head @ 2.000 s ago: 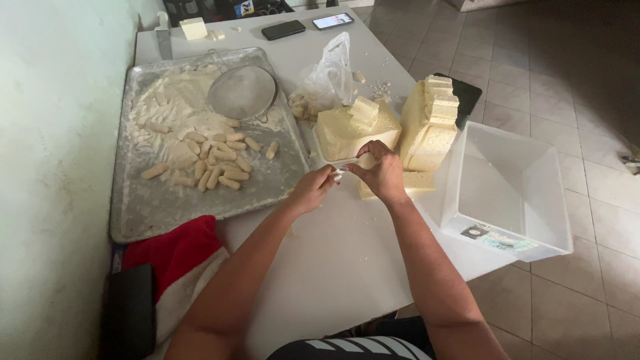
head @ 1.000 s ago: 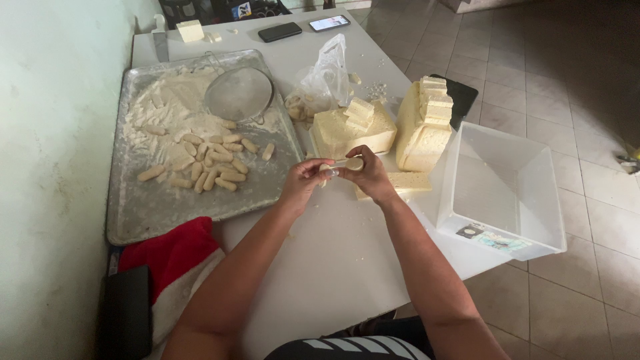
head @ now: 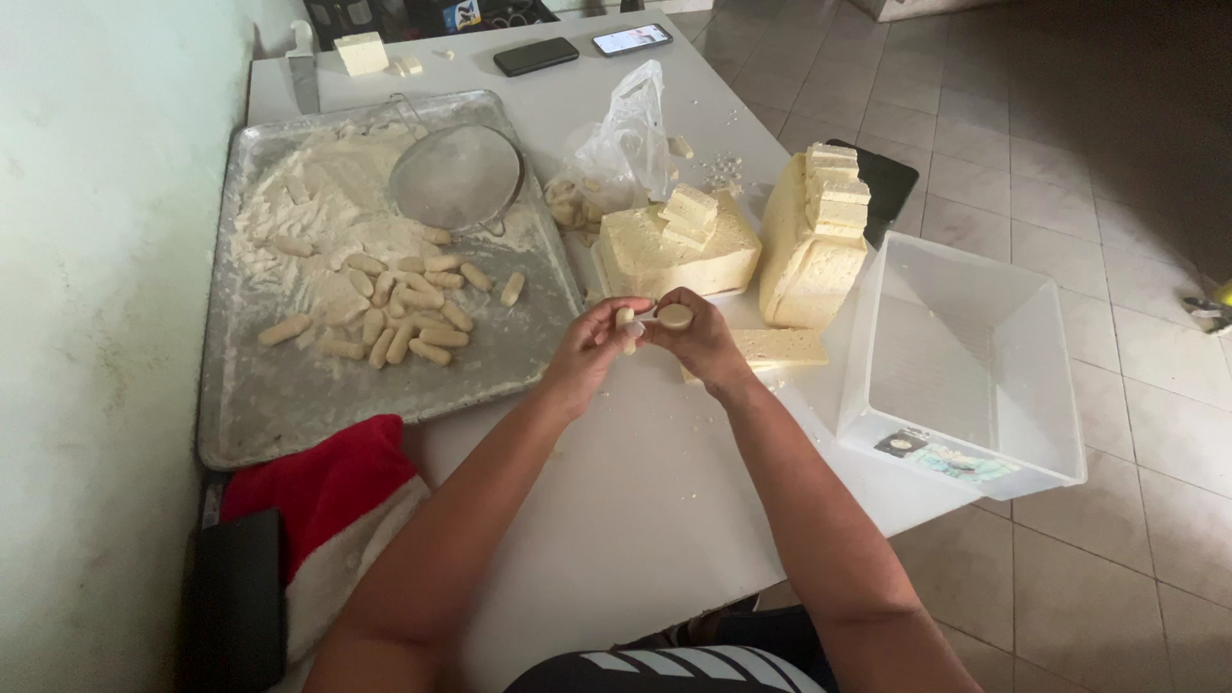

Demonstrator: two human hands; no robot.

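Near the middle of the table my left hand (head: 592,346) pinches a small stick of cheese (head: 628,329), partly wrapped by something pale. My right hand (head: 700,339) touches it from the other side and has a round piece of pale dough (head: 675,316) against its fingers. Just beyond the hands lies a large cheese block (head: 674,258) with cut pieces (head: 690,214) on top. Another block (head: 808,260) stands upright to its right, and a flat cheese slab (head: 782,347) lies beside my right hand. To the left, dough-covered sticks (head: 419,298) lie in a heap on a floured metal tray (head: 481,380).
A round sieve (head: 458,178) rests on the tray. Behind the block is a plastic bag (head: 626,144) with dough pieces. A clear plastic bin (head: 962,356) overhangs the right edge. Two phones (head: 536,57), a knife (head: 304,77) and a red and white cloth (head: 327,496) lie around.
My hands have stayed together over the same spot while the fingers shifted. The round dough piece now shows plainly at my right hand.
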